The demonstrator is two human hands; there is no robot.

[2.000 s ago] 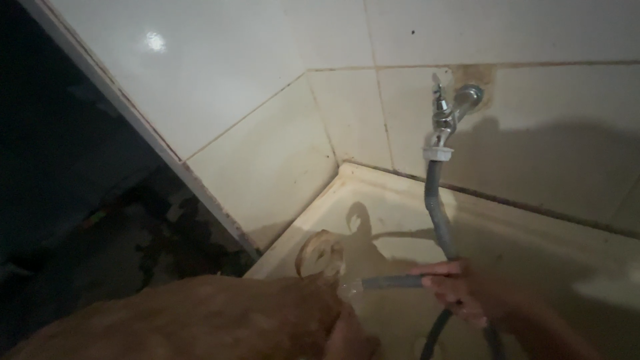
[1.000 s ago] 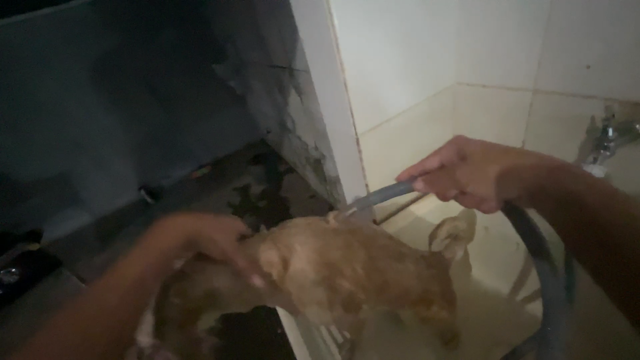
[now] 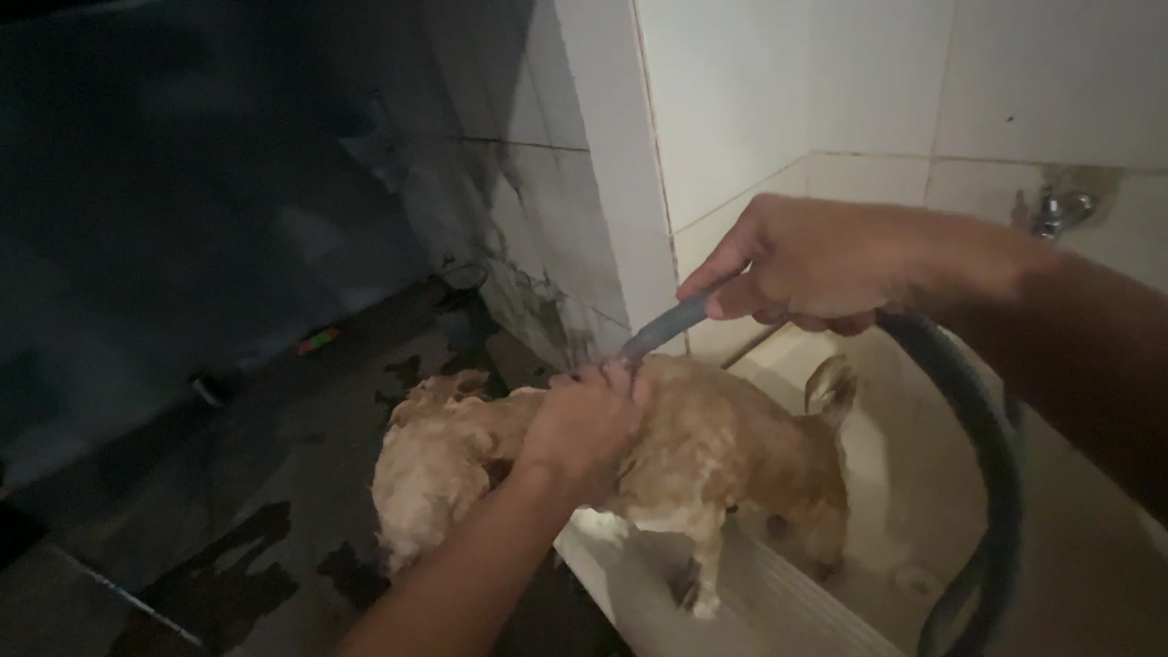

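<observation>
A wet, tan-coated dog stands at the tub, its head end to the left past the rim and its curled tail to the right. My left hand presses on its back near the shoulders, the fingers in the coat by the hose end. Above the dog, my right hand grips a grey rubber hose, whose end points down at the dog's back beside my left fingers. The hose loops down to the right behind my right wrist. One paw rests on the pale tub rim.
A metal tap sticks out of the tiled wall at the right. A white wall edge stands beyond the dog. Dark floor with wet patches lies at the left, with a small colourful object on it.
My left hand, not seen two seconds ago, has moved right along the dog's back to the hose end since one second ago. The view has swung left from the tap.
</observation>
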